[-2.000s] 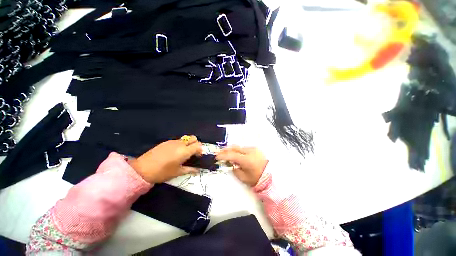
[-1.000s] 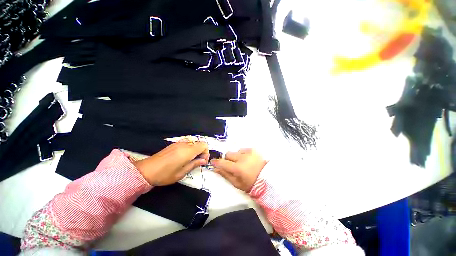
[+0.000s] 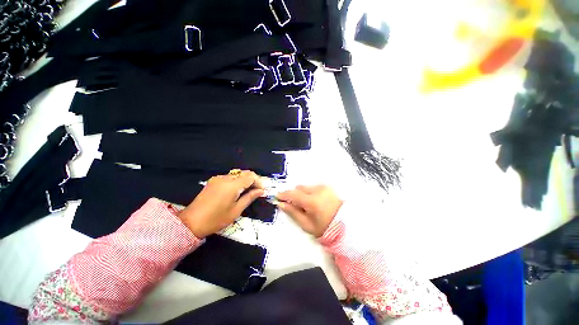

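Observation:
My left hand (image 3: 225, 198) is closed around something at the front edge of the large pile of black fabric straps (image 3: 190, 114). My right hand (image 3: 312, 207) meets it fingertip to fingertip. A small pale, silvery item (image 3: 270, 190) shows between the fingertips; its shape is too small to tell. A black strap end with a pale edge (image 3: 263, 210) lies just below the fingertips, and my left fingers partly cover the strap. Another strap end (image 3: 244, 261) with a pale rectangular outline lies nearer me. Fine loose threads (image 3: 244, 230) lie between the two strap ends.
A strap with frayed threads (image 3: 374, 166) lies right of the pile. A small black box-like object (image 3: 372, 32), a blurry yellow and red item (image 3: 495, 60) and black fabric pieces (image 3: 533, 133) are farther right. Ringed straps (image 3: 25, 38) are far left. The white table (image 3: 438, 209) curves at front right.
Both hands stay close together. The strap end that was between the fingers now shows below them, with its pale edge exposed. The whole view has shifted slightly.

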